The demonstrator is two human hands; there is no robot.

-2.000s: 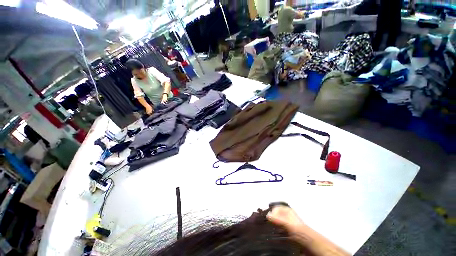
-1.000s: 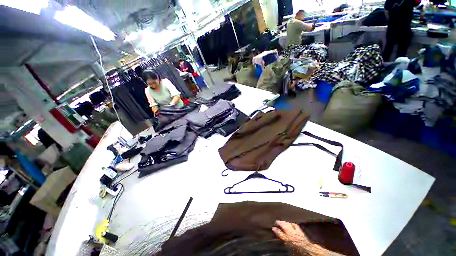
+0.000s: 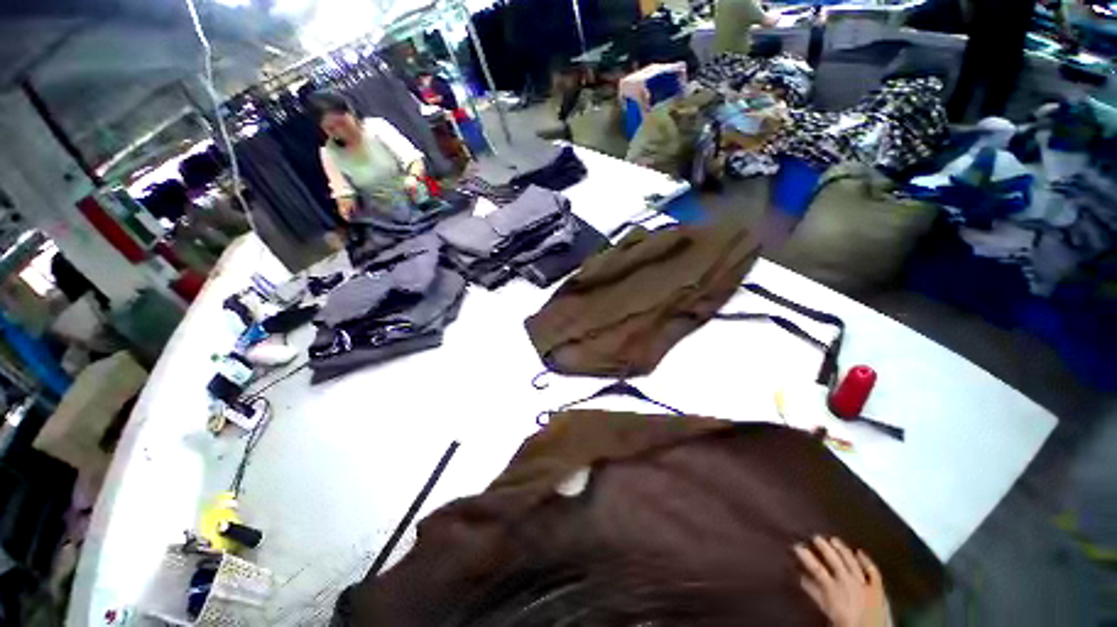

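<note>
A brown garment [image 3: 686,514] lies spread over the near part of the table, with a small pale spot near its upper left whose nature I cannot tell. My right hand [image 3: 845,582] lies on its right part with fingers apart, cut off by the lower edge. My left hand is not in view. A narrow dark strip [image 3: 414,508] trails at the garment's left. A black hanger [image 3: 625,392] lies just beyond, partly covered by the cloth. A second brown garment [image 3: 643,306] lies farther up, its straps trailing right.
A red thread cone [image 3: 854,392] stands at the right, small orange-tipped tools [image 3: 837,441] by the garment edge. Folded dark garments [image 3: 386,312] lie left of centre. A white mesh basket [image 3: 239,585], yellow spool [image 3: 221,521] and corded devices are at left. A person [image 3: 368,159] handles cloth at the far end.
The near brown garment has spread up and right across the table, covering part of the hanger. My right hand has moved from its upper edge to its right part and is flatter.
</note>
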